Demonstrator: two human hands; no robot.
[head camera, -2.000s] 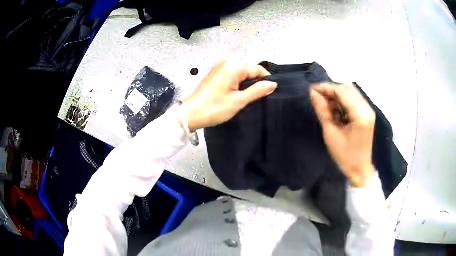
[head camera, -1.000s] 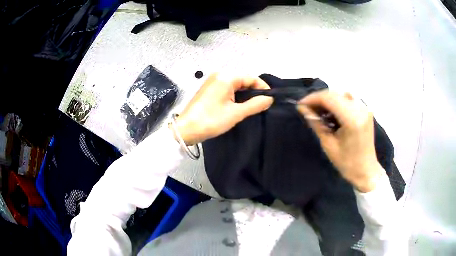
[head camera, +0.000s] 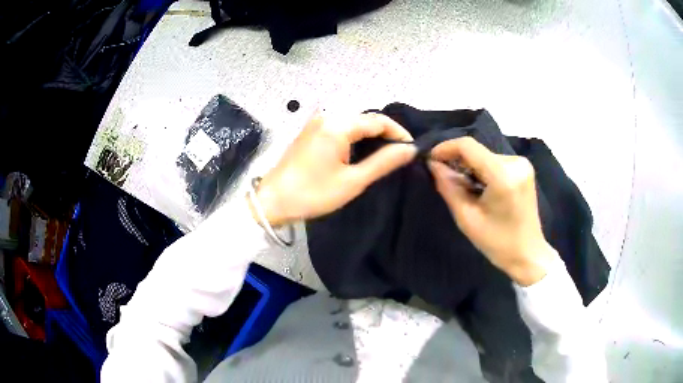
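Observation:
A dark garment (head camera: 404, 232) lies bunched on the white table in front of me. My left hand (head camera: 337, 164) pinches its folded upper edge between thumb and fingers. My right hand (head camera: 490, 198) is at the same edge, its fingertips closed close beside my left fingertips. A small dark object, possibly thread snips, shows blurred inside my right palm. A needle or thread cannot be made out at the fingertips. A small dark button (head camera: 293, 105) lies on the table beyond my left hand.
A clear bag with dark contents and a white label (head camera: 217, 153) lies left of my left hand. Black clothing (head camera: 292, 19) lies at the table's far edge. Blue crates (head camera: 251, 310) with dark items stand below the table's near left edge. Orange-red bags (head camera: 34, 295) show far left.
My right hand has moved left along the garment's edge, to my left fingertips. My left hand still pinches the edge. The view has shifted slightly.

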